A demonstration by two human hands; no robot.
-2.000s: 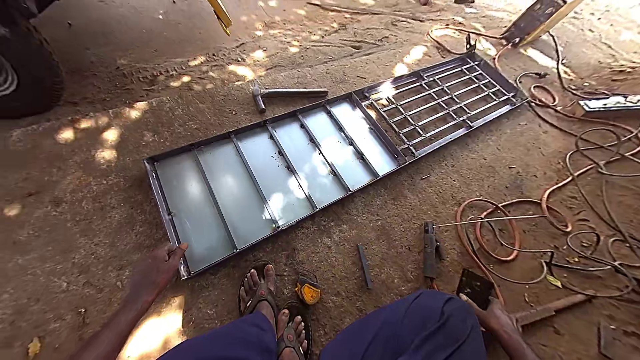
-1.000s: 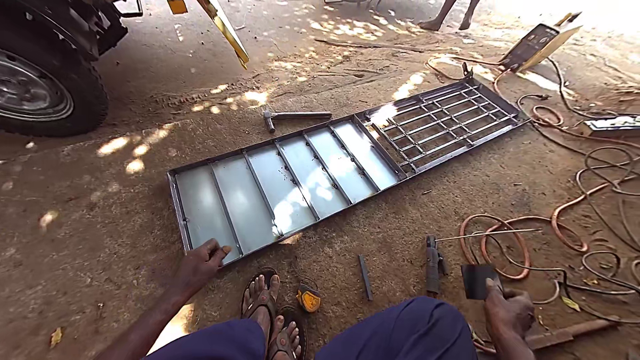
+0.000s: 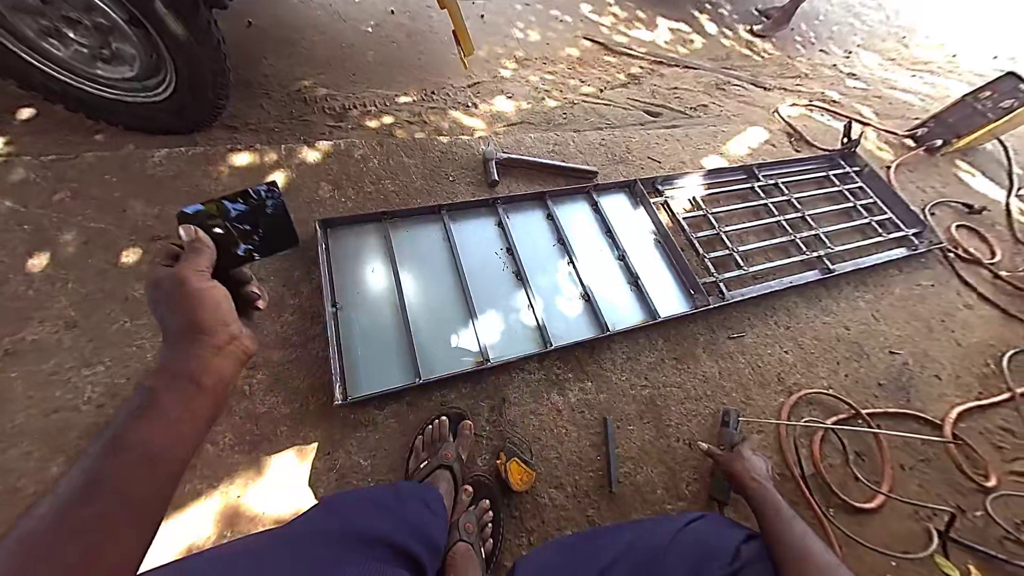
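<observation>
My left hand (image 3: 204,292) holds up a dark glass plate (image 3: 240,224), left of a long steel frame lying on the ground. The frame (image 3: 512,356) has sheet metal panels with crossbars at its left part and an open grille (image 3: 800,216) of bars at its right. At the lower right my right hand (image 3: 740,468) is on a welding electrode holder (image 3: 726,440); its fingers are partly hidden, so how firmly it grips is unclear. A thin welding rod (image 3: 848,430) sticks out of the holder to the right.
A hammer (image 3: 544,164) lies behind the frame. Near my sandalled feet are a yellow tape measure (image 3: 516,470) and a flat metal strip (image 3: 611,454). Coiled cables (image 3: 884,448) spread at the right. A vehicle wheel (image 3: 184,72) stands at the upper left; another person's foot (image 3: 776,18) is at the top right.
The dark plate was in my right hand and is now in my left, which has left the frame's near left corner. My right hand has moved to the electrode holder.
</observation>
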